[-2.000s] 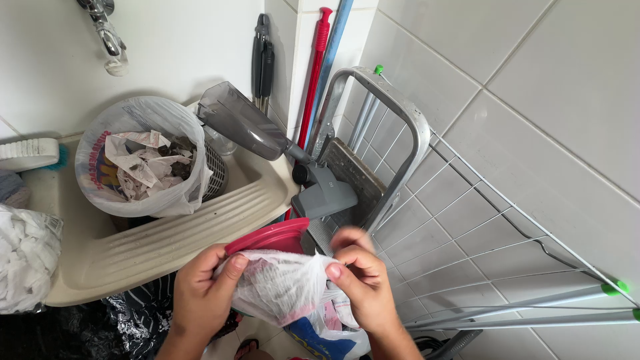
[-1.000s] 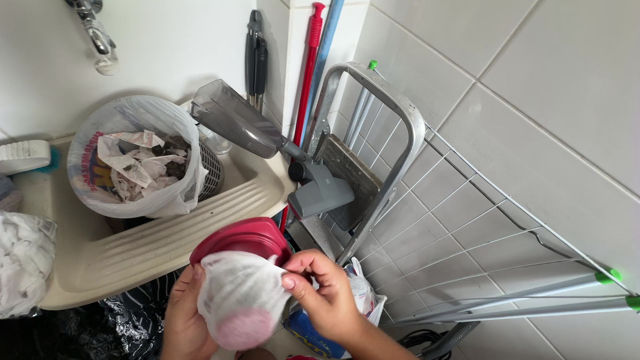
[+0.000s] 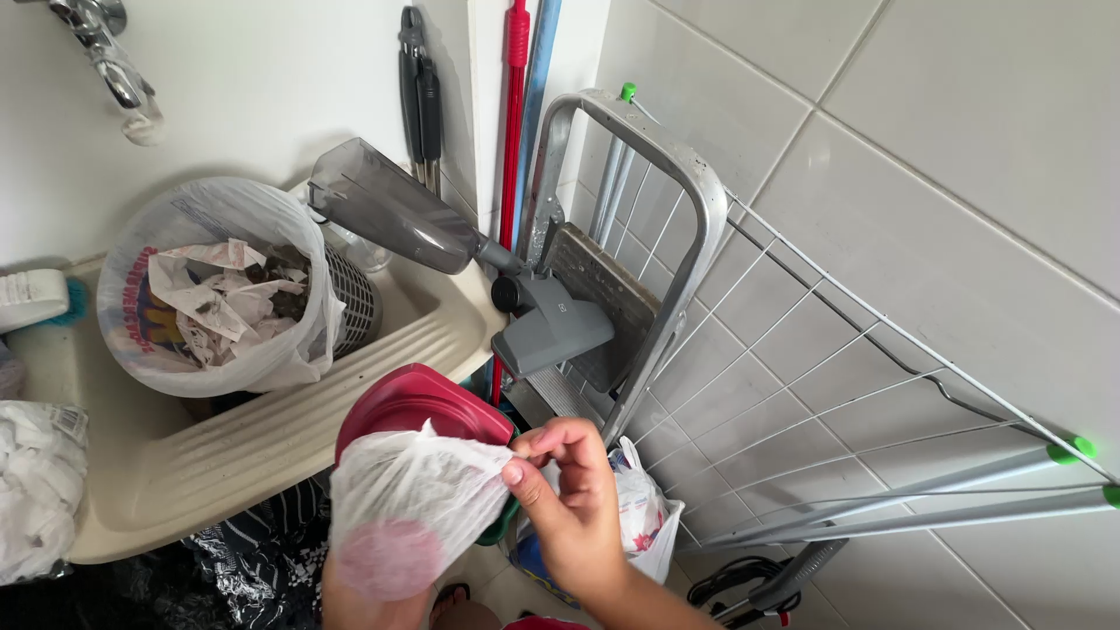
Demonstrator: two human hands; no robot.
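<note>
A thin white plastic film or bag (image 3: 420,481) stretches over part of a red plastic container (image 3: 411,402), low in the middle of the head view. A round pink shape shows through the film's lower part. My right hand (image 3: 573,499) pinches the film's right edge between thumb and fingers. Beneath the film is my left hand (image 3: 372,591), mostly hidden, so its fingers and their hold cannot be made out. A bit of green plastic (image 3: 500,525) shows behind the film.
A bag-lined basket (image 3: 332,359) of crumpled paper stands on the ribbed laundry sink (image 3: 289,437). Right of it are a grey vacuum cleaner (image 3: 394,210), a metal step ladder (image 3: 700,192), a wire drying rack (image 3: 840,289) and broom handles (image 3: 514,131). Plastic bags (image 3: 643,507) lie below.
The red container has come up from mostly behind the film. The film, earlier bunched between both hands, is now spread over it, and my left hand has gone from its edge to beneath it.
</note>
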